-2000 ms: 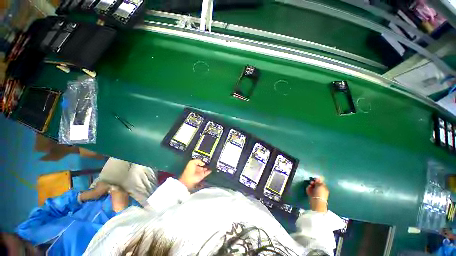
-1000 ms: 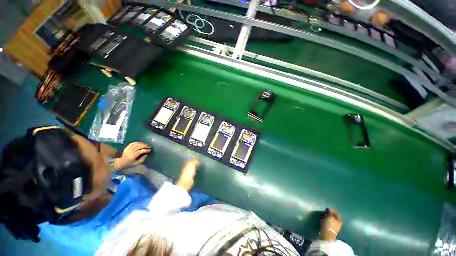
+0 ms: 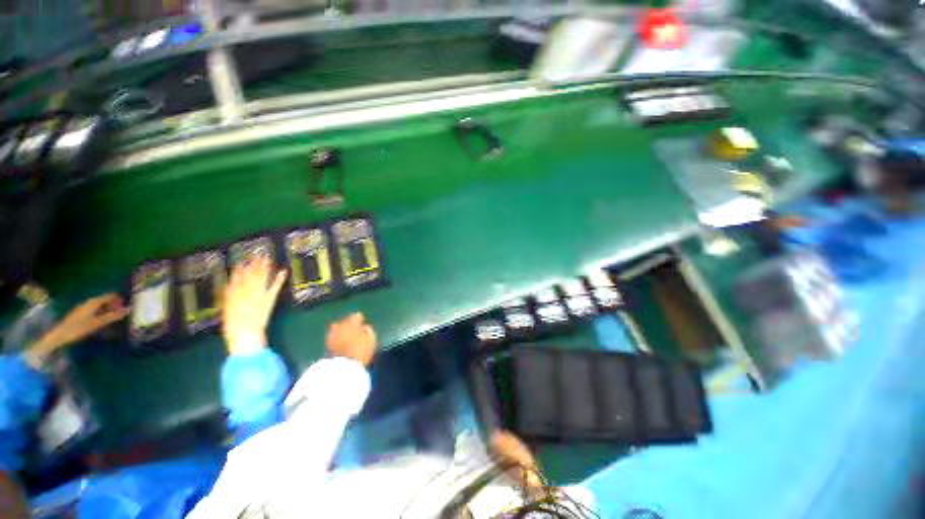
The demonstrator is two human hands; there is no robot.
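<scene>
The frame is blurred. A black phone tray with several part-built phones lies on the green bench at the left. My left hand, in a white sleeve, is at the bench's front edge, right of and apart from this tray; its fingers look curled and no object shows in it. My right hand is low in the picture, partly hidden, by the lower left edge of a black slotted tray; its grip is unclear. Another row of part-built phones lies just beyond the slotted tray.
Another person's blue-sleeved hands are at the left: one on the phone tray, one beside it. Two loose phone frames lie farther back. A filled tray and clear plastic are at the right.
The view has swung right, bringing in the slotted tray. The neighbour's hands have reached to the phone tray. My left hand is now away from it; my right hand is near the slotted tray.
</scene>
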